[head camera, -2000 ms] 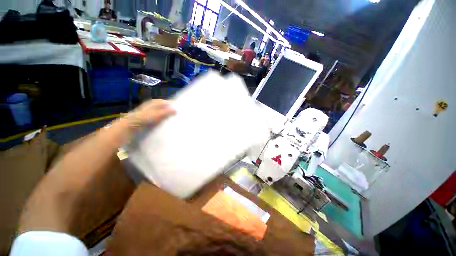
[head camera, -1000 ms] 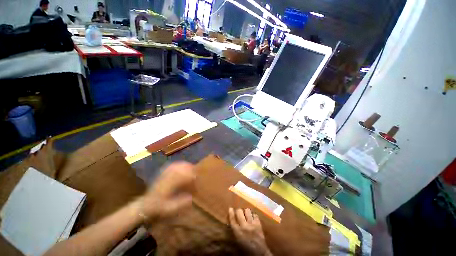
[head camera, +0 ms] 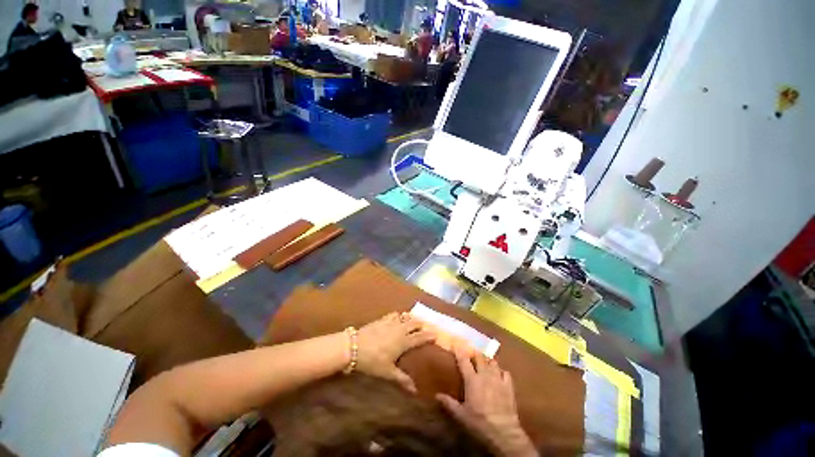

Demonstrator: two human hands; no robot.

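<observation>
A large brown panel (head camera: 541,379) lies over the yellow-edged template (head camera: 527,326) in front of the white sewing machine head (head camera: 500,241). My left hand (head camera: 389,346) lies on the panel, fingers spread, at the left part of an orange and white strip (head camera: 456,328). My right hand (head camera: 487,393) lies on the panel at the strip's right part. Both hands press on a fold of brown material between them. The wearer's head hides the near part of the panel. Whether the fingers pinch anything cannot be seen.
Two brown strips (head camera: 290,243) lie on a white sheet with a yellow border (head camera: 259,223) at left. A pale board (head camera: 63,388) rests on brown panels (head camera: 170,312) at lower left. The control screen (head camera: 505,89) stands behind the machine. Thread cones (head camera: 684,192) stand by the wall.
The pale board was carried to the lower left and let go. My left hand has moved right onto the panel beside the orange and white strip. My right hand has shifted right.
</observation>
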